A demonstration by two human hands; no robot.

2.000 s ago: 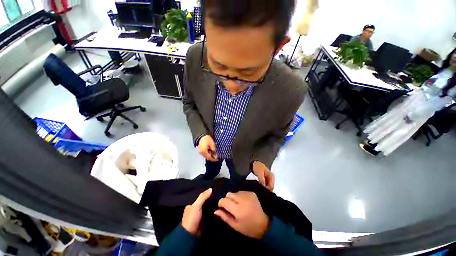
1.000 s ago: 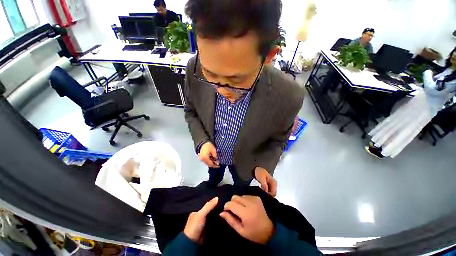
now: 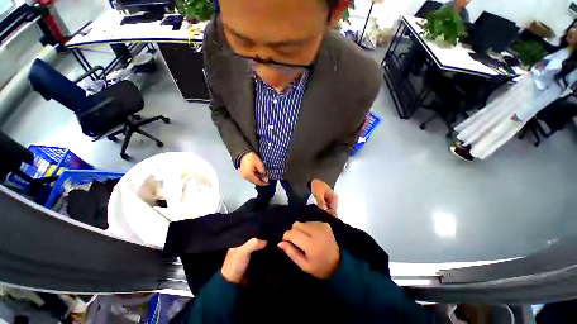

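Note:
A large black garment [image 3: 209, 237] lies draped over the ledge in front of me, its detail hard to see. My left hand [image 3: 241, 259] is on the cloth, thumb and fingertips together at a small part of it. My right hand [image 3: 312, 248] is just to the right, fingers curled, pinching the cloth. A narrow stretch of black cloth lies between my fingertips. A person [image 3: 294, 126] in a grey-brown blazer stands opposite. That person's hand [image 3: 254, 169] holds a tiny dark thing, and their other hand [image 3: 324, 196] is by the garment's far edge.
A white bin [image 3: 130, 212] with pale scraps stands beyond the ledge at left, beside a blue crate [image 3: 60, 183] with dark cloth. A pale ledge [image 3: 411, 271] runs across the front. Grey panels flank me. A swivel chair [image 3: 107, 104], desks and a person in a pale skirt [image 3: 496, 126] are farther back.
The view has tilted down and shifted, so more of the crates shows. My left fingertips have moved closer to my right hand, and the left thumb no longer points up.

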